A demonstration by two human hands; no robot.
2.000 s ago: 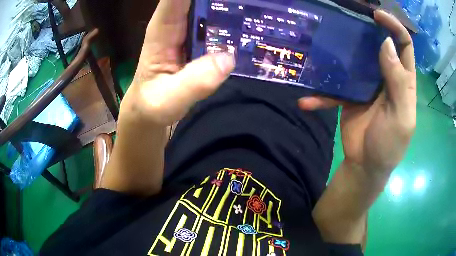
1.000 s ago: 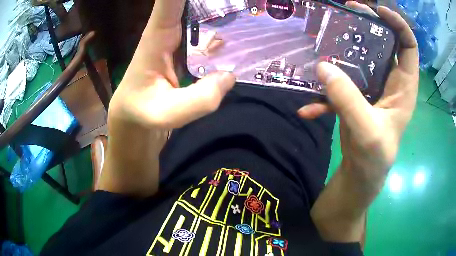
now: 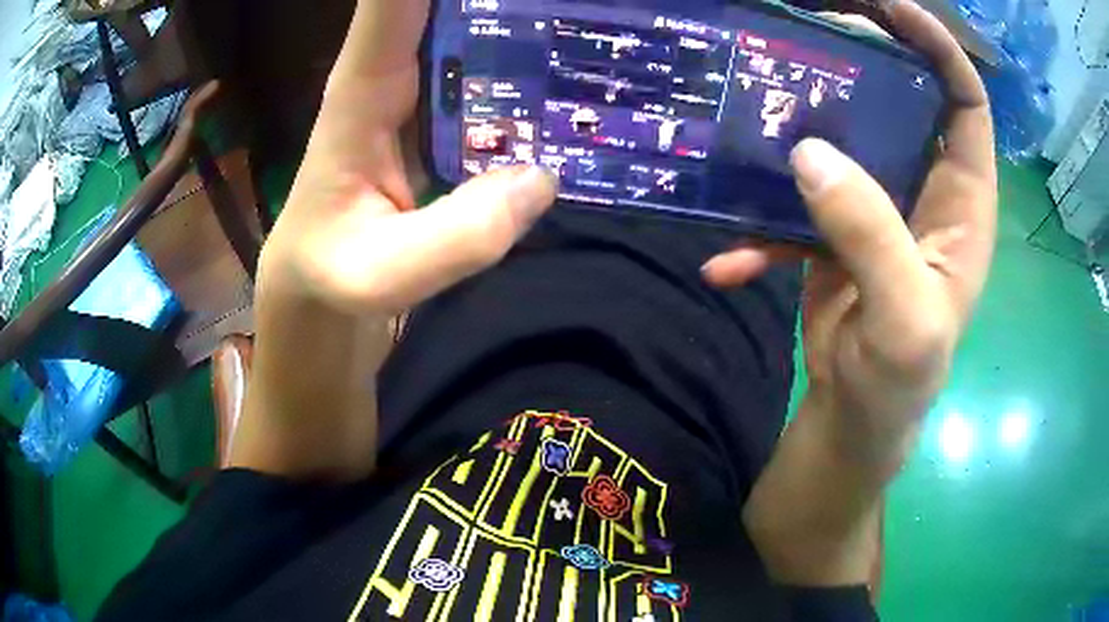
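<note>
A smartphone (image 3: 681, 109) in a thin dark case is held sideways at the top of the view, above my lap. Its screen shows a dark purple-blue menu with rows of small pictures and panels. My left hand (image 3: 377, 219) holds the phone's left end, with the thumb over the lower left of the screen. My right hand (image 3: 900, 255) holds the right end, with the thumb over the lower right of the screen and one fingertip showing below the phone. The other fingers are partly hidden behind the phone.
A wooden armchair (image 3: 146, 207) stands at the left with a crumpled blue plastic bag (image 3: 103, 328) on it. A whitish-grey heap (image 3: 67, 134) lies at the upper left. More blue plastic (image 3: 1015, 73) is at the upper right. The green floor (image 3: 1009, 365) shows on both sides.
The screen went from a dark menu to a bright play scene and now shows a dark menu again. My right thumb has come over the screen. Phone and hands have shifted slightly left.
</note>
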